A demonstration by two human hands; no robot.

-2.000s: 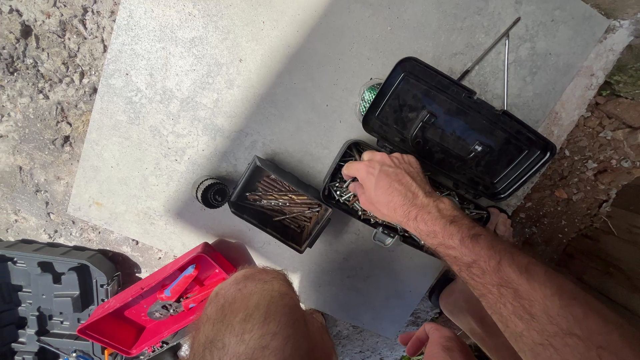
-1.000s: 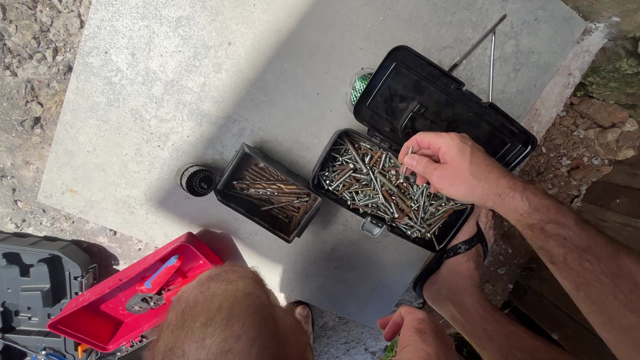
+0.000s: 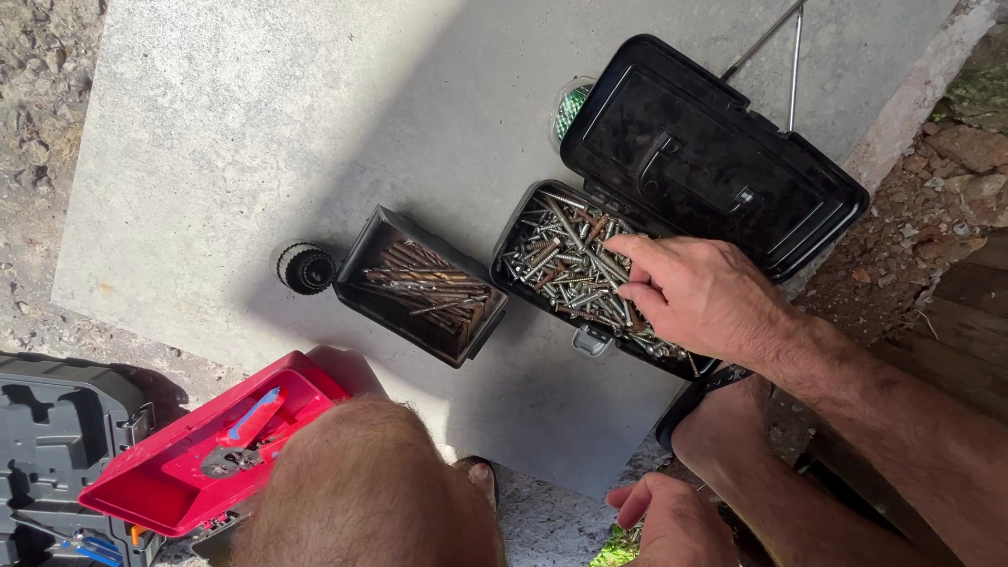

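Observation:
My right hand (image 3: pixel 697 299) reaches palm down over the near right part of a black plastic box (image 3: pixel 504 236). Its thumb and index finger are apart, their tips among the loose screws (image 3: pixel 563 276); nothing is seen gripped between them. The box's black lid (image 3: pixel 709 157) lies folded back behind it. My left hand (image 3: pixel 669 520) is low in the view, below the box, with bent fingers; its lower part is cut off and no held thing shows. Left of the box is a black tray (image 3: pixel 394 315) of drill bits (image 3: pixel 429 287), many brownish.
Black ring-shaped hole saws (image 3: pixel 305 268) stand left of the tray. A red bin (image 3: pixel 157 488) holds red-and-blue-handled pliers (image 3: pixel 252 421), beside a grey tool case (image 3: pixel 63 441). A green-filled clear container (image 3: pixel 568 110) and metal rods (image 3: pixel 795 71) lie by the lid. My knee and feet are close.
My right hand was lifted over the screws a second ago, seemingly pinching a small screw; now its fingers are down among them and spread. The lid and trays have stayed put.

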